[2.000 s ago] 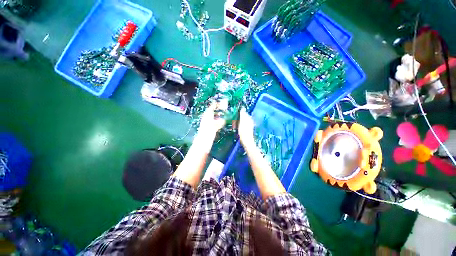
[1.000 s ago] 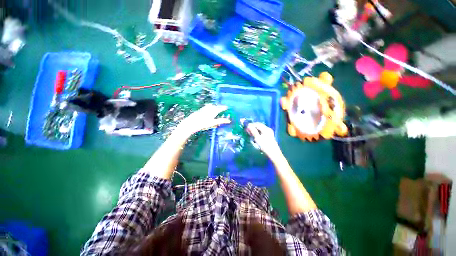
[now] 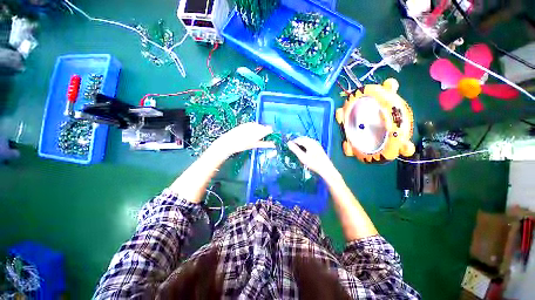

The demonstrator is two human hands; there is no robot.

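Note:
My left hand (image 3: 249, 137) is over the left side of the near blue bin (image 3: 328, 126), its fingertips at a small green board piece (image 3: 274, 138). My right hand (image 3: 310, 153) is over the bin's right side, fingers bent close to the same piece; whether it holds a tool cannot be told. Thin green strips and pale scraps lie in the bin below the hands. A loose heap of small green boards (image 3: 218, 114) lies left of the bin, partly behind my left hand.
The angled panel bin (image 3: 324, 85) with stacked green panels stands beyond. The left bin (image 3: 51, 111), black fixture (image 3: 155, 130) with red handle and white power supply (image 3: 203, 20) are left. The orange lion-face fan (image 3: 405, 126) and pink flower (image 3: 469, 88) are right.
Both hands have moved from the board heap to above the near bin. Over the last second, the fingertips have come closer together around the green piece. The camera view has shifted.

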